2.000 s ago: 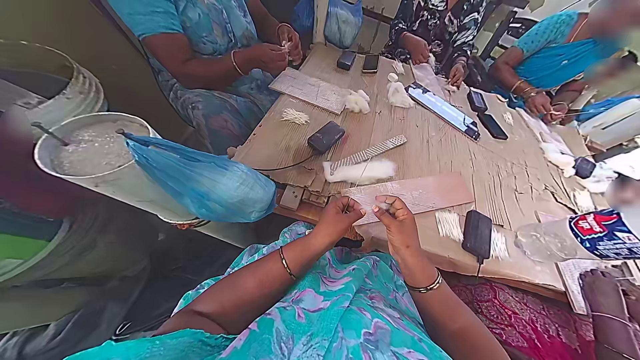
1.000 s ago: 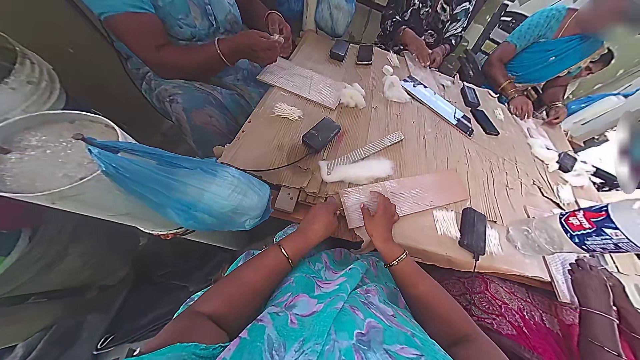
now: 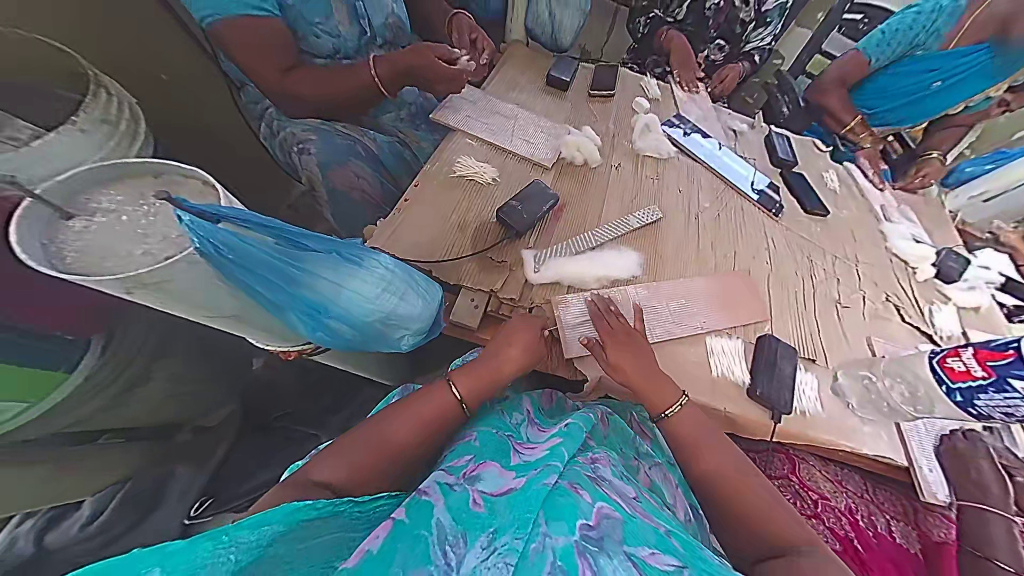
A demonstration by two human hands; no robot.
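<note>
My right hand (image 3: 620,340) lies palm down, fingers spread, on the left part of a ridged rectangular board (image 3: 696,308). At the board's left end is my left hand (image 3: 520,344), its fingers curled; a thin pale tip shows at its fingertips, too small to name for certain. Just beyond the board lies a tuft of white cotton (image 3: 592,267), with a patterned metallic strip (image 3: 600,236) partly over it. A bundle of thin white cotton wicks (image 3: 728,358) sits by the board's near right edge, beside a black box-shaped device with a cord (image 3: 774,376).
Left of the table stands a white bucket (image 3: 120,280) with a blue plastic bag (image 3: 320,280) hanging at its side. A plastic bottle (image 3: 888,388) lies at right. Across the cardboard-covered table (image 3: 704,232) are phones, more cotton and another board (image 3: 504,124). Several people sit around it.
Two seconds ago both my hands were raised together over the board's near edge. My right hand has since come down flat on the board, and my left hand has moved to its left end.
</note>
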